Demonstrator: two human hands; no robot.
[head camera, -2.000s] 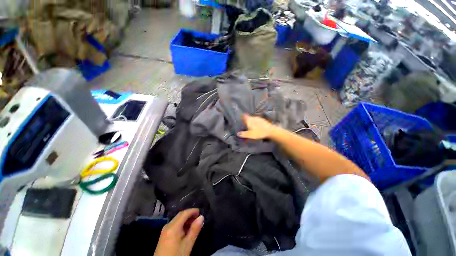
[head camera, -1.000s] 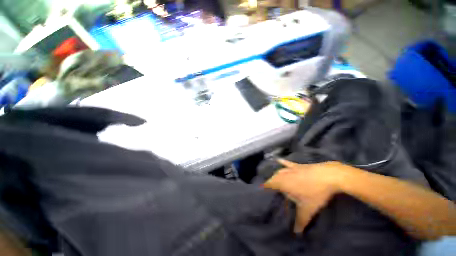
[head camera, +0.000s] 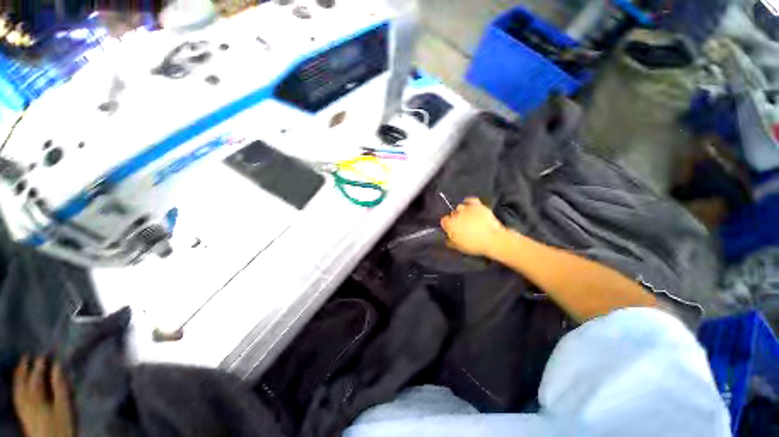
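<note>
Dark charcoal trousers (head camera: 589, 201) lie heaped beside and below the table's front edge, with pale stitched lines showing. My right hand (head camera: 474, 229) is on this heap, its fingers curled and pinching the cloth. More dark cloth (head camera: 192, 397) lies over the table's near left end. My left hand (head camera: 43, 399) is low at the left edge, cut off by the picture's rim, its fingers lying against dark cloth; its grip is unclear. The white sewing machine (head camera: 171, 94) with a blue stripe stands behind, its needle area (head camera: 149, 243) blurred, with no cloth visible under it.
On the white table (head camera: 248, 256) lie a flat black rectangle (head camera: 275, 173), green and yellow looped scissors (head camera: 359, 189), thin sticks (head camera: 384, 154) and a black oval object (head camera: 392, 133). Blue crates stand at the back (head camera: 517, 64) and lower right (head camera: 743, 358).
The view has swung from the heap to the machine and partly back. My right hand has moved across the heap and now pinches cloth. My left hand appears at the far left.
</note>
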